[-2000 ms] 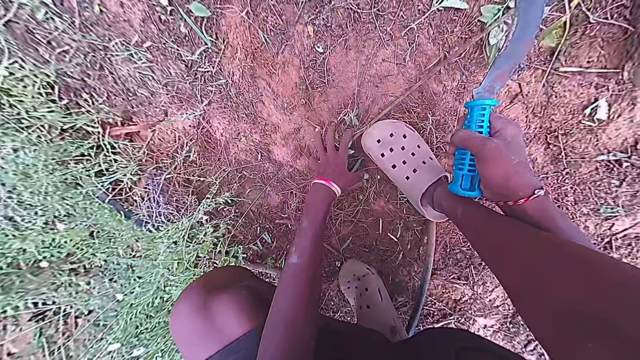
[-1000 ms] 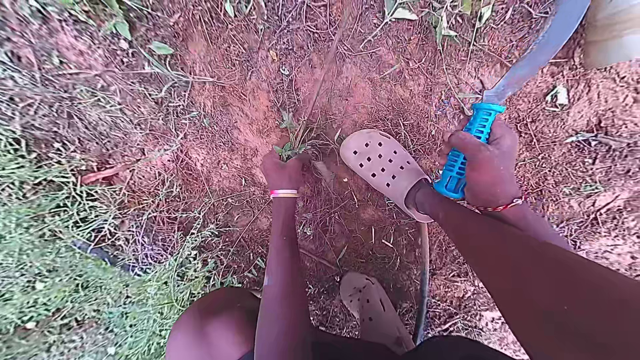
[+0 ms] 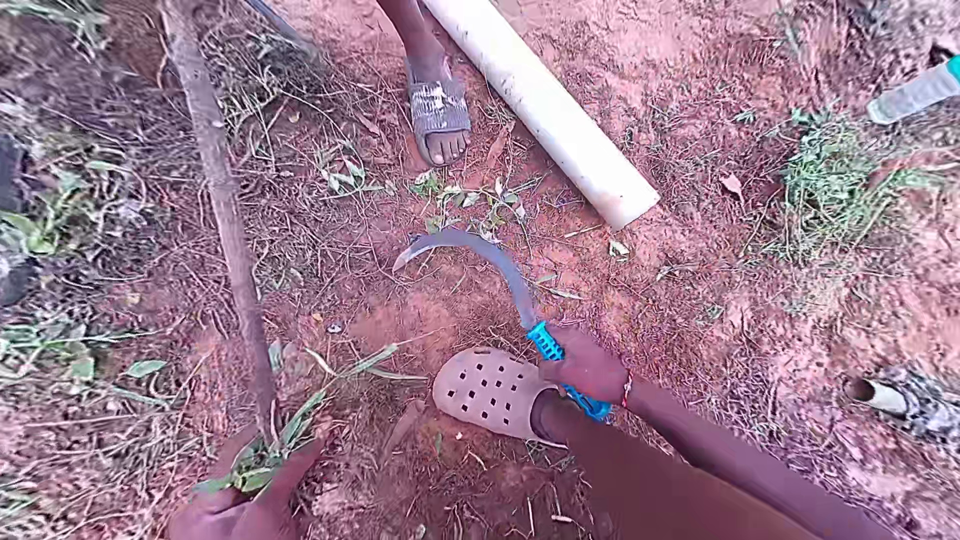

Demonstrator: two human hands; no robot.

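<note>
My right hand (image 3: 589, 365) is closed around the turquoise plastic handle of a sickle (image 3: 480, 247). Its curved metal blade points up and to the left, over the soil and some small leafy sprigs. At the lower left, my left hand (image 3: 232, 514) grips a bunch of green weeds (image 3: 259, 465), with the leaves sticking out between thumb and fingers. The lower end of a long wooden stick (image 3: 225, 202) meets the weeds at that hand; whether the hand also holds the stick, I cannot tell. My beige clog (image 3: 487, 391) stands between the two hands.
Another person's foot in a grey slide sandal (image 3: 440, 112) stands at the top, beside a white pipe (image 3: 555, 120) on the ground. A clump of green weeds (image 3: 832, 180) and a pipe end (image 3: 877, 396) are at the right. Dry grass and roots cover the reddish soil.
The view has shifted, bringing the other person's foot and the long stick into sight. My left hand, open on the ground two seconds ago, has closed on weeds. The sickle stays in my right hand.
</note>
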